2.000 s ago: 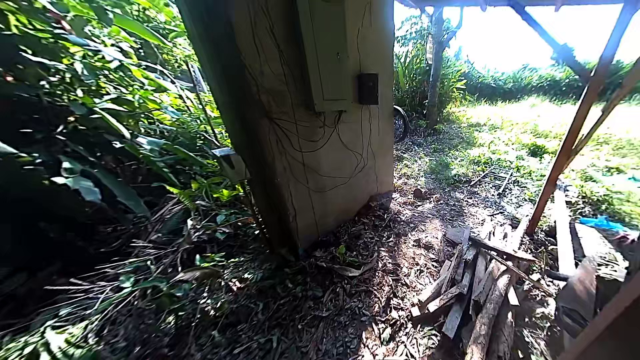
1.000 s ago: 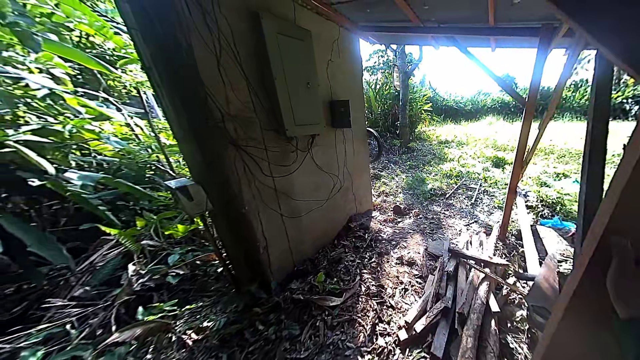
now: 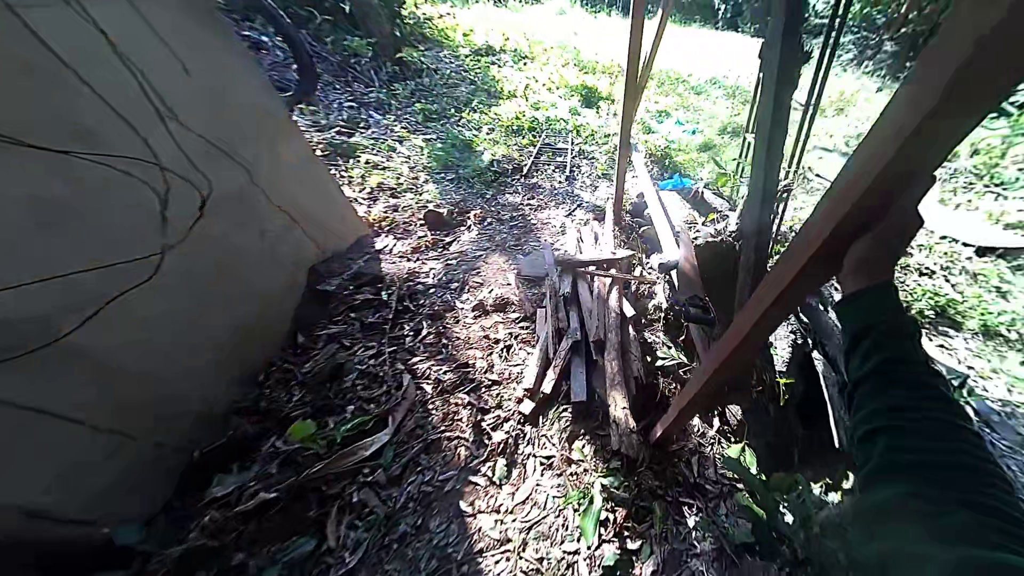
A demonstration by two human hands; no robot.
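Note:
On the right, my right hand (image 3: 884, 240) is closed around a slanting wooden beam (image 3: 808, 248), with a dark green sleeve below it. The beam runs from the upper right corner down to the ground near the middle. The fingers are mostly hidden behind the wood and in shadow. My left hand is out of view. Left of the beam's foot lies a pile of split wood and sticks (image 3: 592, 320), some pieces crossed over the top.
A wall (image 3: 160, 264) with loose wires fills the left side. Dark upright posts (image 3: 772, 144) and a thin brace (image 3: 630, 104) stand beyond the pile. Dry leaves cover the ground (image 3: 448, 384). A ladder-like rack (image 3: 550, 154) and a blue item (image 3: 676, 182) lie farther off.
My right hand and sleeve have come into view at the slanting beam. The view has moved forward and tilted down, so the electrical panel on the wall is out of sight.

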